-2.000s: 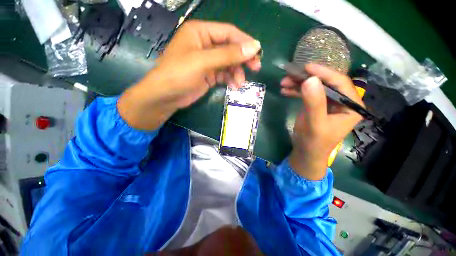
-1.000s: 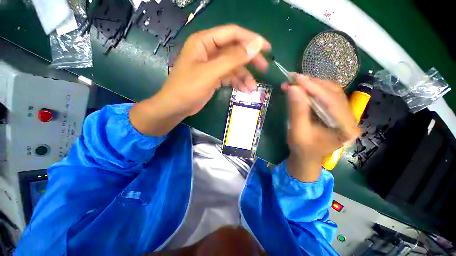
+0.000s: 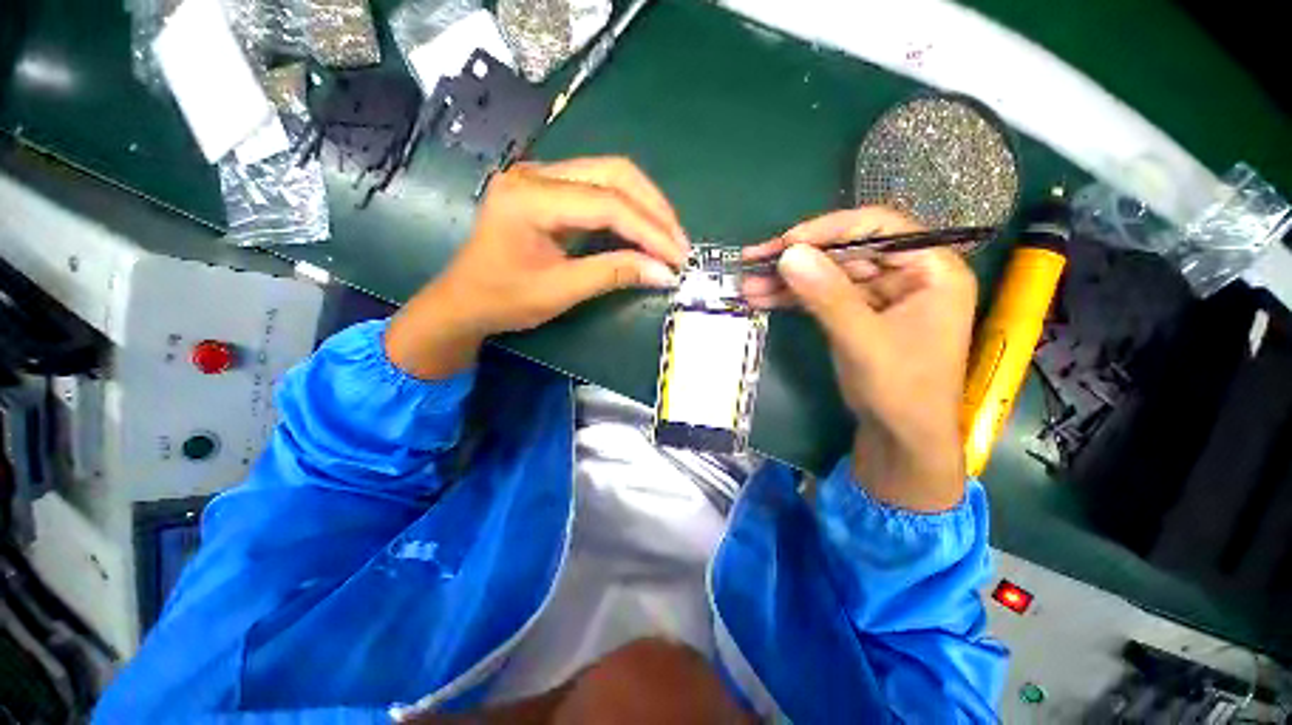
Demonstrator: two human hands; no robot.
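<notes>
An open phone unit (image 3: 709, 371) lies on the green mat in front of me, with its white battery showing and its board end away from me. My right hand (image 3: 890, 305) holds dark tweezers (image 3: 907, 242), their tip over the board end. My left hand (image 3: 560, 244) is at the upper left corner of the phone, its thumb and fingertips at the board end. I cannot tell whether a small part is between those fingertips.
The round screw dish (image 3: 937, 167) is at the upper right. A yellow electric screwdriver (image 3: 1015, 340) lies right of my right hand, by loose black pieces (image 3: 1066, 404) and a black phone tray (image 3: 1204, 453). Small-part bags (image 3: 272, 196) and black pieces lie upper left. Machines (image 3: 213, 375) flank the bench.
My left hand has come down from above the phone to its board end. The tweezers in my right hand have moved left and down onto the board end. The view has shifted slightly.
</notes>
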